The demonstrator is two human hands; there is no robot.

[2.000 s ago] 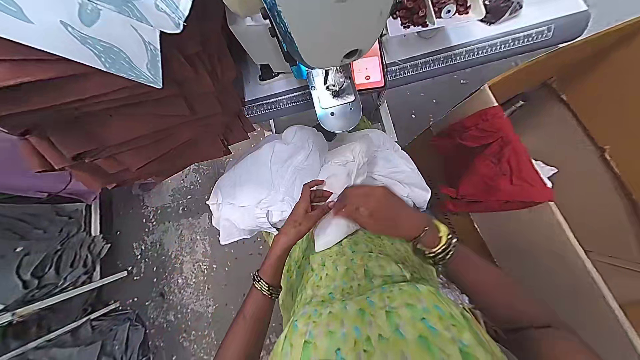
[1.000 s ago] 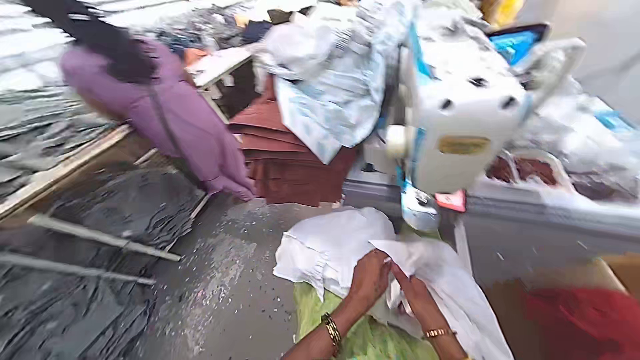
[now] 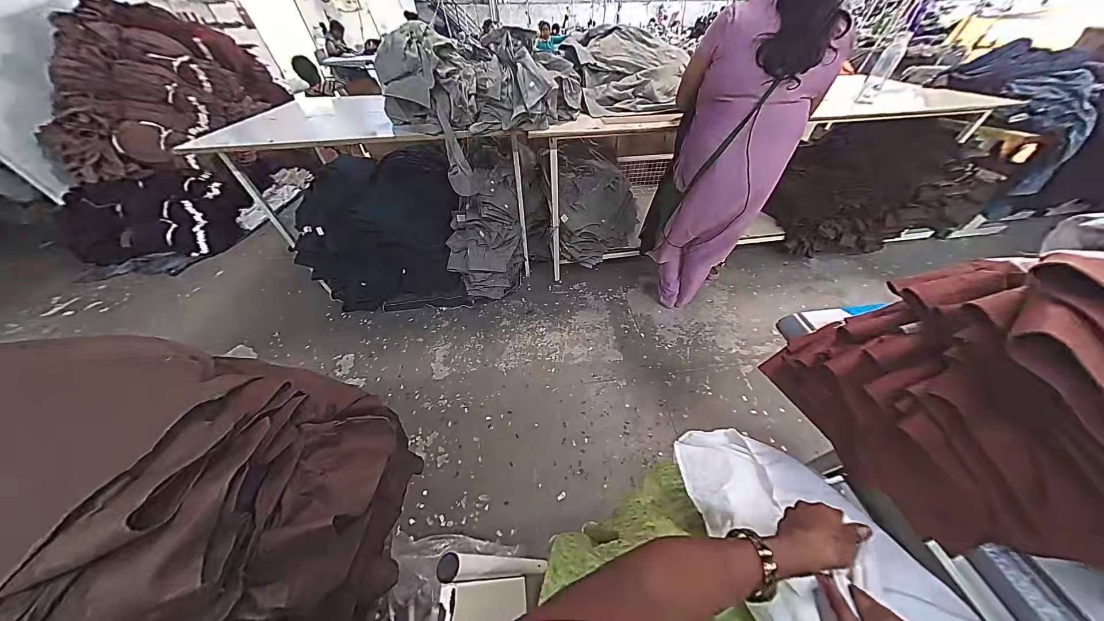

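White cloth (image 3: 750, 474) lies over the green patterned garment on my lap at the lower right. My left hand (image 3: 819, 539), with a bracelet at its wrist, is closed on a fold of this cloth. Just below it, at the bottom edge, my right hand (image 3: 849, 599) pinches the same cloth; only part of that hand shows. Right of the cloth, a stack of reddish-brown fabric pieces (image 3: 940, 405) overhangs the machine table.
A large brown cloth pile (image 3: 259, 483) stands at the left. Beyond the littered floor, a person in purple (image 3: 733, 147) stands at a long table (image 3: 293, 121) bearing grey garments (image 3: 483, 82). Dark garment bundles (image 3: 388, 224) lie beneath it.
The view has swung far to the left, away from the sewing machine. Both hands remain on the white cloth.
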